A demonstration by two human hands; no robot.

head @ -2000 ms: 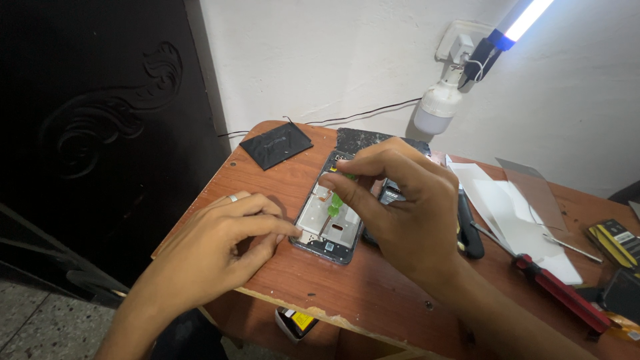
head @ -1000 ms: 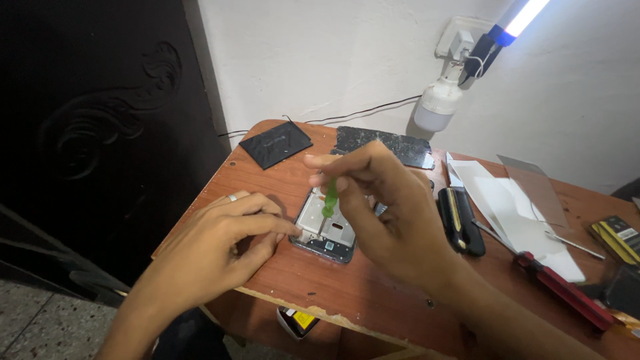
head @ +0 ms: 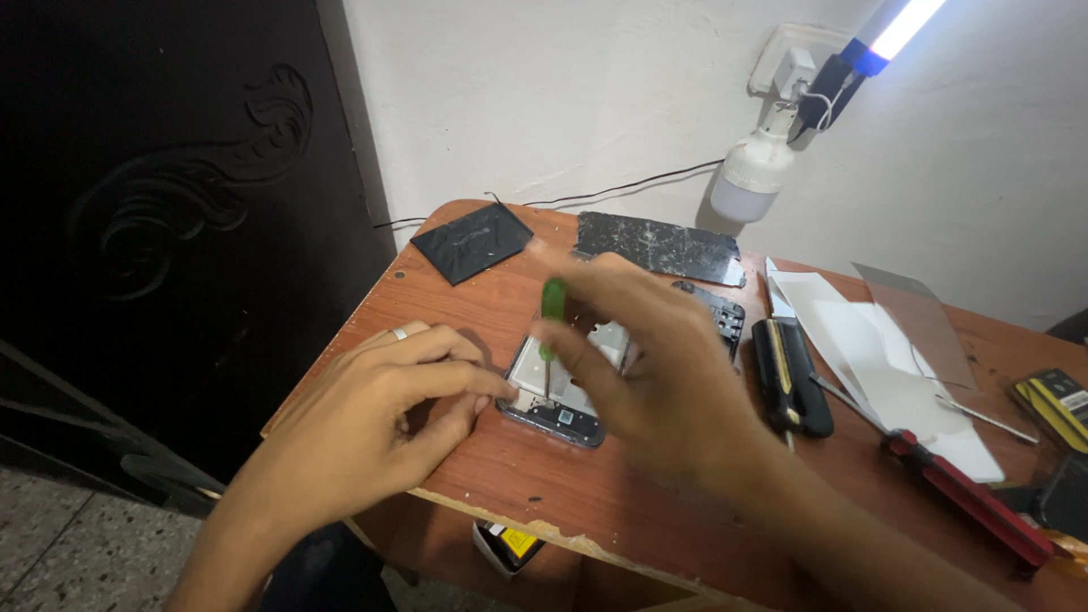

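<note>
A small screwdriver with a green handle [head: 552, 310] stands nearly upright between the thumb and fingers of my right hand [head: 671, 365], which is blurred. Its tip meets the lower part of an opened smartphone [head: 564, 417] lying on the wooden table. My left hand [head: 391, 399], with a ring on one finger, rests on the table, its fingertips at the phone's lower left edge. My right hand hides the phone's upper part. Behind the phone lie a flat black battery [head: 473, 242] and a speckled dark panel [head: 659, 246].
To the right are a black phone frame part [head: 722, 323], a black-handled knife or cutter [head: 778, 374], white sheets [head: 884, 365], a screwdriver with a red handle [head: 969, 501] and a yellow-black battery [head: 1054, 408]. The table's chipped front edge [head: 544, 529] is close to my hands. A bulb [head: 752, 178] hangs by the wall.
My right hand has lowered and moved off the dark panel and the knife, which it partly covered two seconds ago. The green screwdriver is now more upright. My left hand has stayed in place.
</note>
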